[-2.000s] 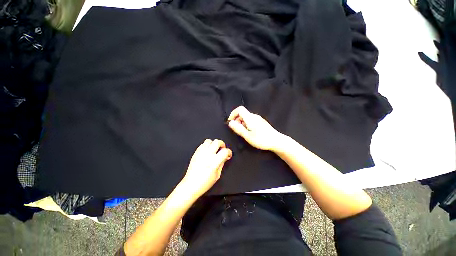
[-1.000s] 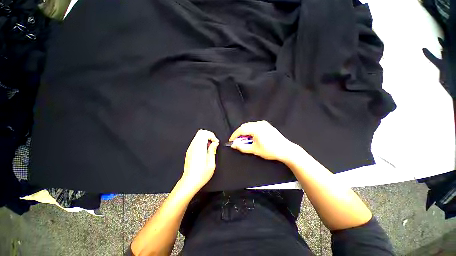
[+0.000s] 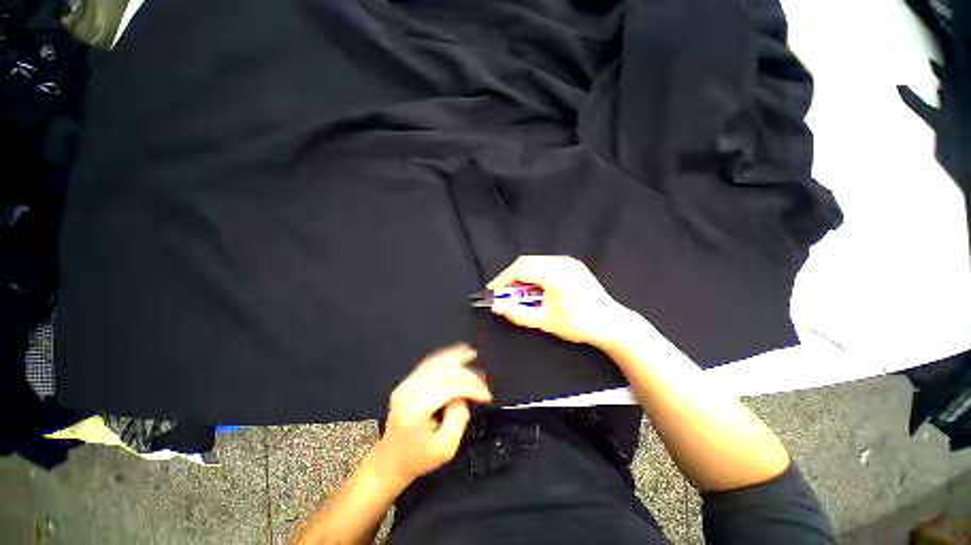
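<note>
A large black garment [image 3: 266,266] lies spread over the table, wrinkled toward its far side. A narrow flap-like piece [image 3: 478,218] shows at its middle. My right hand [image 3: 559,300] is shut on small thread snips [image 3: 511,296], with a purple, red and white grip. Their short blades point left, just below the flap-like piece. My left hand [image 3: 437,410] is at the garment's near edge, left of and nearer than my right hand. Its fingers are bent and partly blurred, and I cannot tell whether they hold anything.
The white table [image 3: 889,245] shows on the right, with a loose thread on it. Dark garments [image 3: 32,128] are heaped at the left edge, and more black cloth [image 3: 948,394] lies at the right edge. Cream and check cloth [image 3: 96,432] hangs at the lower left. Speckled floor shows below.
My left hand has moved down toward the near edge. My right hand first moved nearer to me, and the snips now show clearly in it. The garment's flap-like piece has shifted slightly left.
</note>
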